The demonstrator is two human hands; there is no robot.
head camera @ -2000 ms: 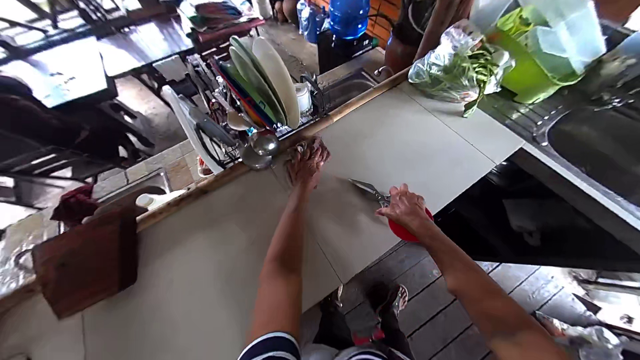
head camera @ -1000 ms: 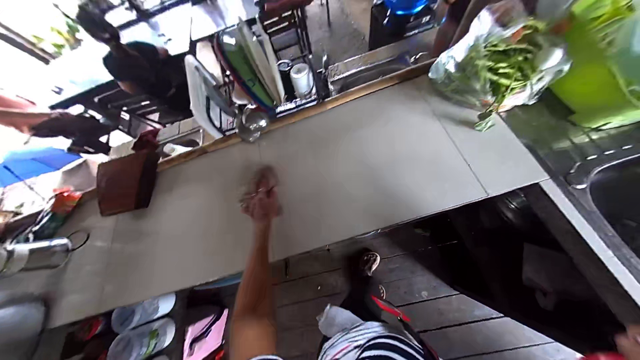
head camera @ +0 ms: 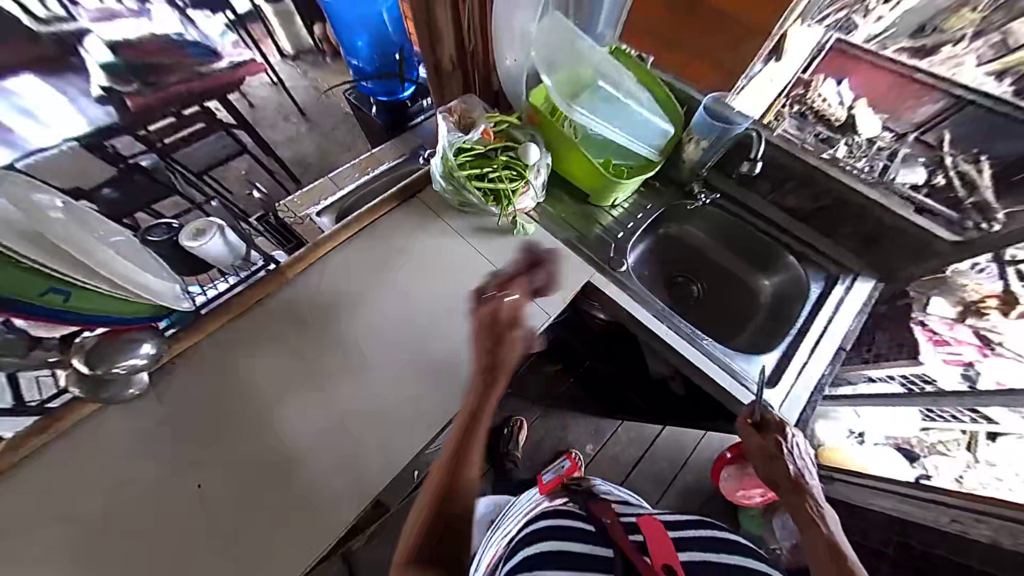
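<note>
My left hand (head camera: 512, 308) is blurred over the right end of the tiled countertop (head camera: 320, 360); a dark brownish cloth-like thing (head camera: 534, 268) seems to be at its fingers, too blurred to name surely. My right hand (head camera: 772, 448) is closed on a knife, its narrow blade (head camera: 761, 386) pointing up near the front rim of the steel sink. Right beside that hand, partly covered by it, is a red plastic container (head camera: 740, 478); whether the hand holds it too cannot be told.
A plastic bag of green beans (head camera: 492, 172) lies at the counter's far end, beside a green basin (head camera: 596, 168) with clear containers. The steel sink (head camera: 720, 276) and its faucet (head camera: 752, 160) are at the right. A dish rack with plates (head camera: 72, 248) and ladles (head camera: 116, 360) borders the left.
My left hand has moved along the countertop toward the end by the sink. My right hand, over the counter two seconds ago, is now by the sink's front edge. The view has swung right.
</note>
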